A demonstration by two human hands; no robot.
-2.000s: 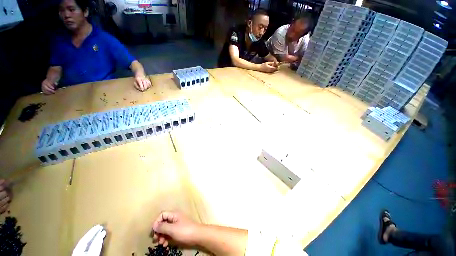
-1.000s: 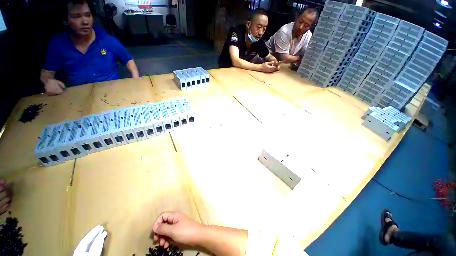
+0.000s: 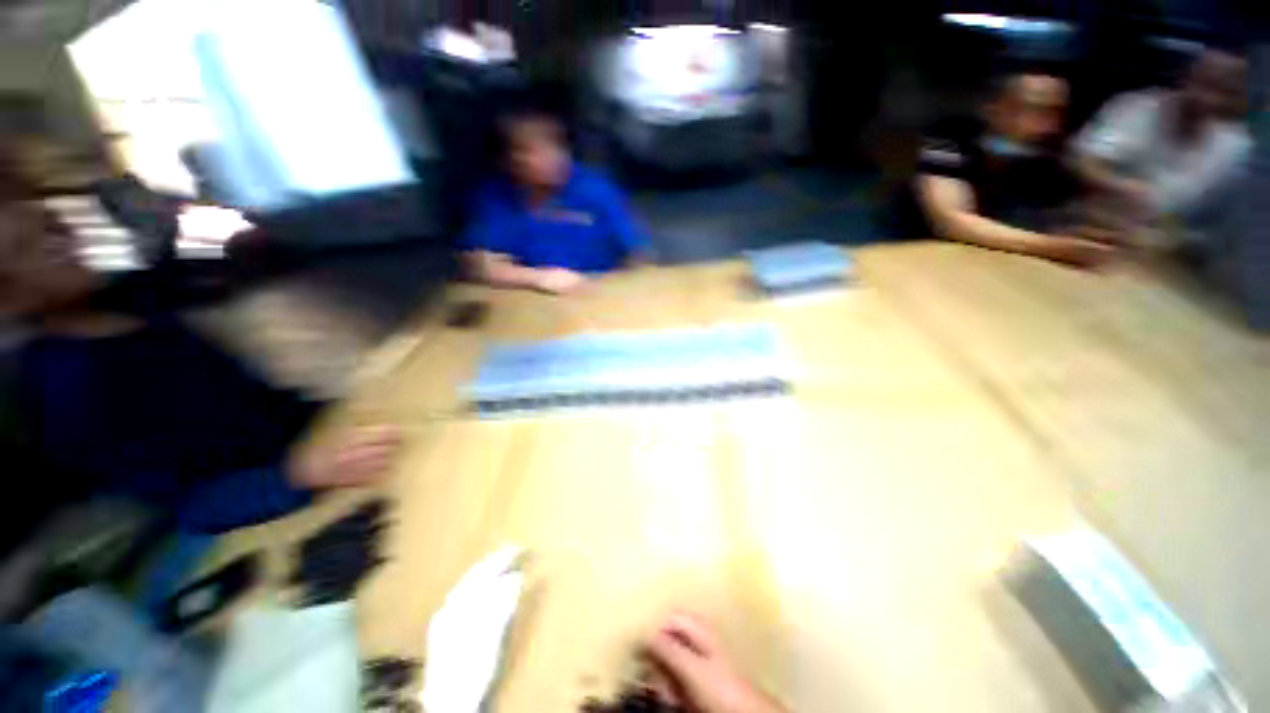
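Note:
The picture is blurred. My left hand (image 3: 474,627), in a white glove, rests at the bottom centre-left; I cannot tell if it holds anything. My bare right hand (image 3: 703,666) is at the bottom edge, partly cut off, over a small heap of black fasteners (image 3: 620,699). Its fingertips are too blurred to show any part in them. A single metal housing (image 3: 1114,613) lies at the lower right, apart from both hands. A long row of housings (image 3: 630,373) stands across the middle of the table.
A small group of housings (image 3: 800,268) stands at the far edge. A larger black heap (image 3: 341,550), a black phone-like rectangle (image 3: 212,591) and a pale sheet (image 3: 286,662) lie at the left. One person sits at the left; several are across the table (image 3: 891,460).
The view has swung left, blurring everything and bringing the left-side person and pale sheet into view. The tall stack has left the picture. The single housing appears lower right, showing its slotted face.

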